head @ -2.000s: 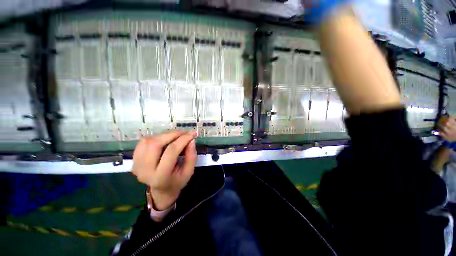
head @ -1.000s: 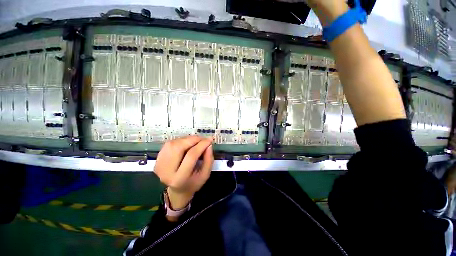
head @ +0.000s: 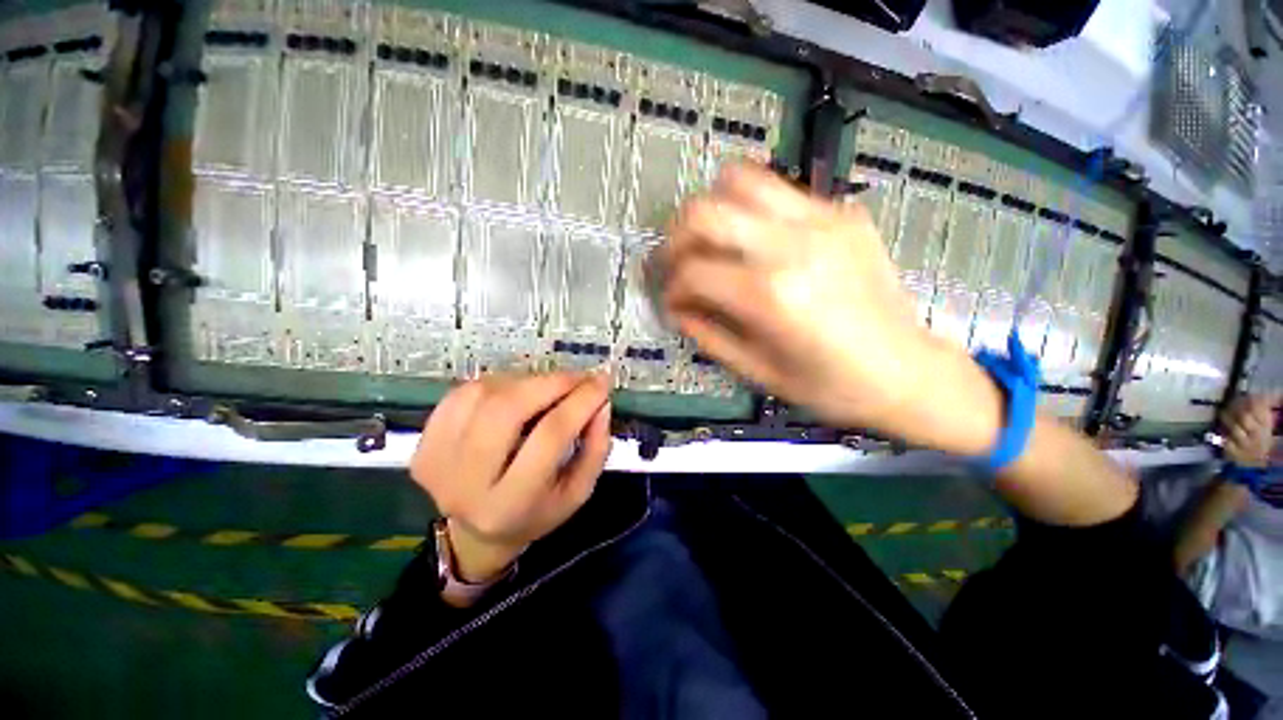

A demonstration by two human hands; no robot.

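A pale circuit board panel (head: 408, 267) with a green border lies in a dark carrier in front of me. Short black component rows (head: 584, 348) sit along its far and near edges. My left hand (head: 521, 457) is at the panel's near edge, thumb and forefinger together; whether it holds a part is too small to tell. My right hand (head: 767, 288) is blurred over the panel's right part, fingers curled downward and fingertips unclear. It hides some of the near row. A blue wrist strap (head: 1013, 404) is on my right wrist.
Neighbouring panels in carriers lie left and right (head: 985, 253). A dark crossbar (head: 134, 211) stands left of the panel. Black bins (head: 1024, 17) are at the top edge. A perforated metal sheet (head: 1207, 106) lies at the upper right. Another person's hand (head: 1247, 426) is at the far right.
My right hand has come back from the bins at the top to over the panel. My left hand stays at the near edge, fingers pinched. The view has shifted and tilted slightly.
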